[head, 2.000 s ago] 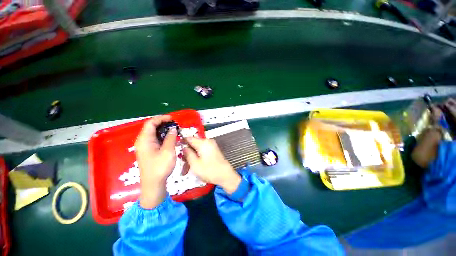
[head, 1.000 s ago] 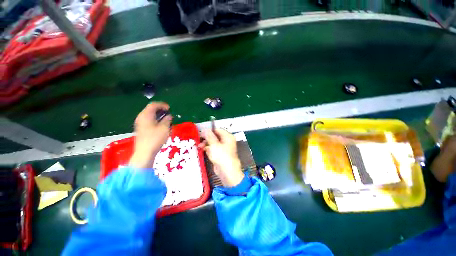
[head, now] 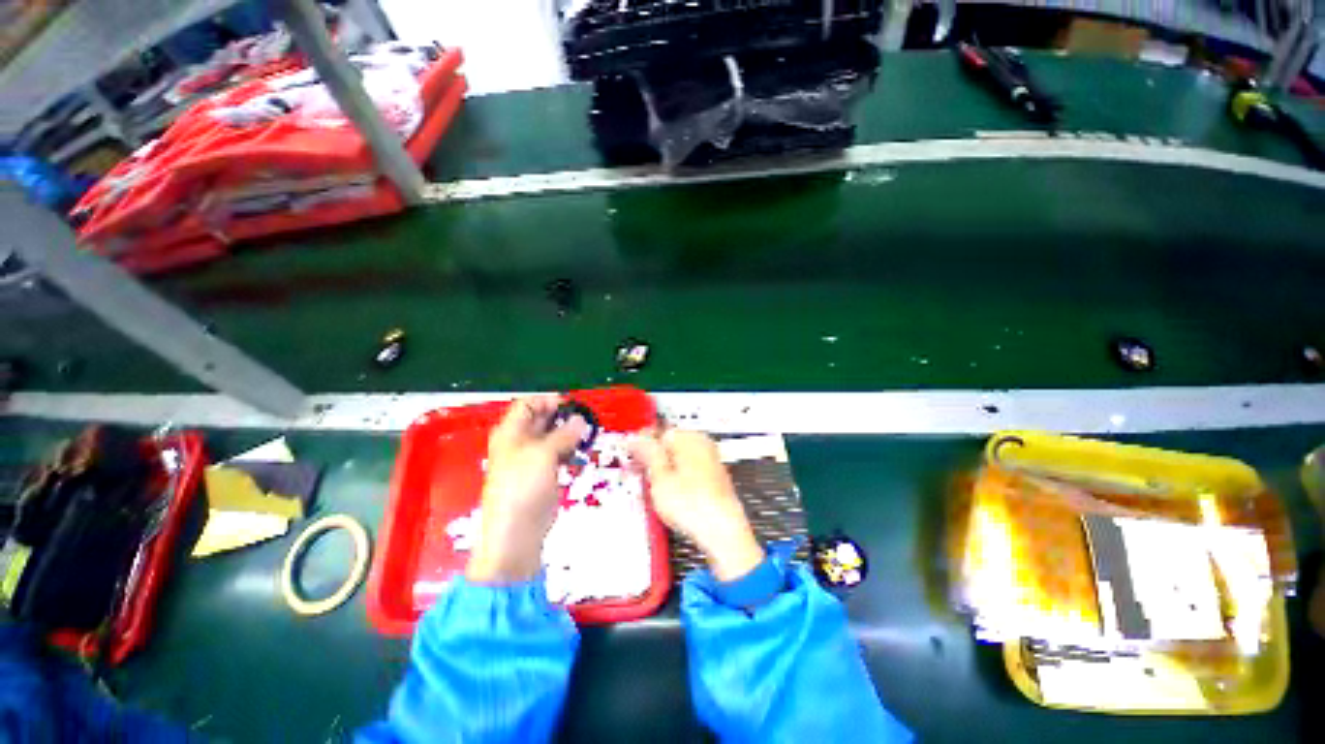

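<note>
My left hand (head: 523, 487) holds a small round black unit (head: 576, 423) over the back of the red tray (head: 422, 509). My right hand (head: 695, 494) is at the tray's right edge, fingertips pinched together near the unit; tweezers cannot be made out clearly. White pads (head: 599, 545) lie loose in the tray, mostly in its right half. A striped sheet (head: 766, 502) lies right of the tray, partly under my right hand. Another black unit (head: 840, 561) lies on the bench right of the sheet.
Masking tape ring (head: 326, 564), paper scraps (head: 247, 509) and a tray of dark parts (head: 160, 552) are left. Yellow tray (head: 1264, 661) with amber sheets (head: 1017, 560) is right. Beyond the pale rail (head: 872, 411), the belt (head: 872, 291) carries black units (head: 632, 353). Stacked red trays (head: 276, 160) stand behind.
My left hand has come back from near the rail to over the red tray with a round unit. The hands are closer together. The view has shifted, showing more at the back and left.
</note>
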